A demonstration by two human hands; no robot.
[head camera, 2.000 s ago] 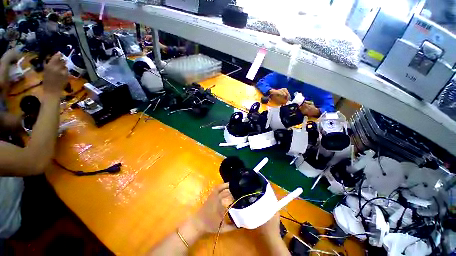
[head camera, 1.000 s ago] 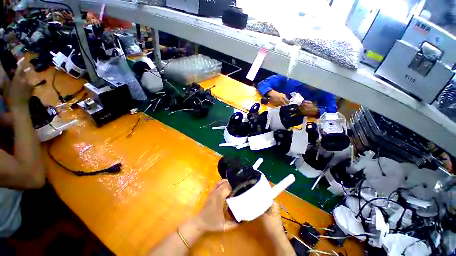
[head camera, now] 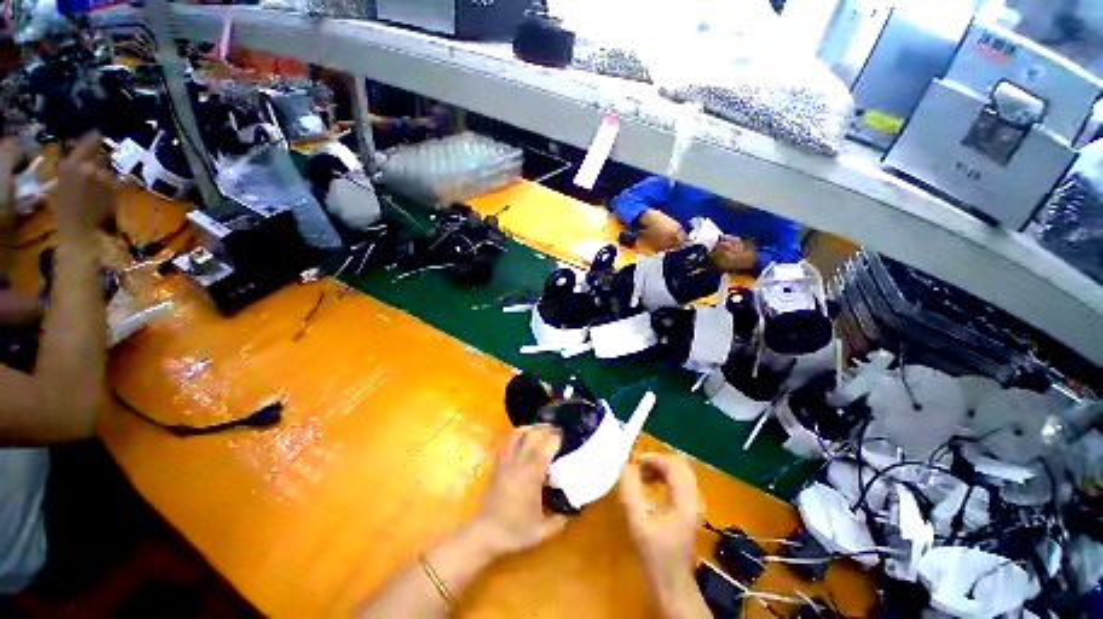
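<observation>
A white camera housing (head camera: 593,460) with a black inside, a round black lens ball (head camera: 525,398) and a white antenna (head camera: 639,418) is tilted over the orange bench top. My left hand (head camera: 523,484) grips its left side. My right hand (head camera: 662,496) is just right of the housing, apart from it, with fingertips drawn together; whether it holds something small cannot be told.
Several white-and-black camera units (head camera: 686,317) stand on the green strip (head camera: 423,299). White covers and black cables (head camera: 931,484) are heaped at right. Black modules (head camera: 735,554) lie right of my right hand. A black cord (head camera: 230,422) lies left. A co-worker's arm (head camera: 75,302) is at left.
My right hand has let go of the housing and moved to its right. The housing has turned, so its antenna points more upward. The view has shifted slightly.
</observation>
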